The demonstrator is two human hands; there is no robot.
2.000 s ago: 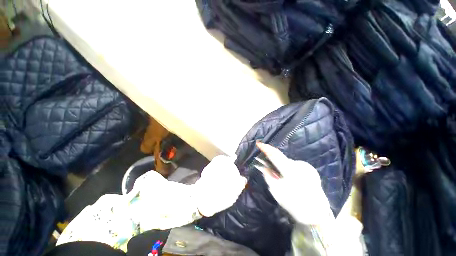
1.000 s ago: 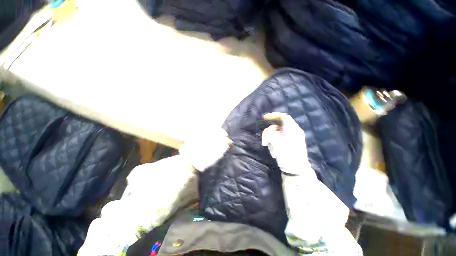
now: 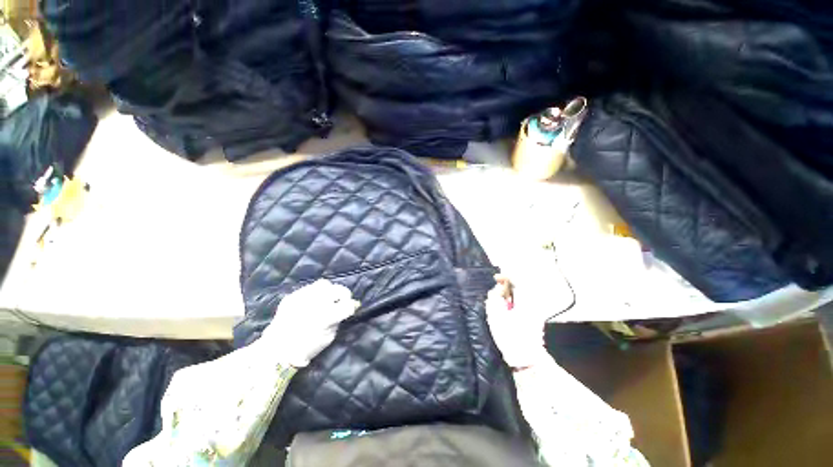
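Note:
A dark quilted backpack (image 3: pixel 352 219) lies front up across the table edge towards my lap, its rounded top away from me. A zipper or seam line crosses it above the front pocket (image 3: pixel 402 356). My left hand (image 3: pixel 311 319), in a white glove, is curled on the left part of the front pocket near its opening and grips the fabric there. My right hand (image 3: pixel 513 324), also gloved in white, is at the bag's right side edge. A small red part of the thread snips (image 3: pixel 510 297) shows at its fingers; the rest is hidden in the hand.
The long pale worktable (image 3: pixel 173 237) runs across the view. Behind it are dark piles of stacked backpacks (image 3: pixel 438 82). A tan tool cup (image 3: pixel 539 150) stands at the back, beside another quilted bag (image 3: pixel 676 191). An open carton (image 3: pixel 621 374) is below right; a quilted bag (image 3: pixel 68 392) is lower left.
The view has swung round to face the table squarely. The backpack now lies flatter with its front pocket up. My left hand has moved onto the pocket, and my right hand to the right side edge.

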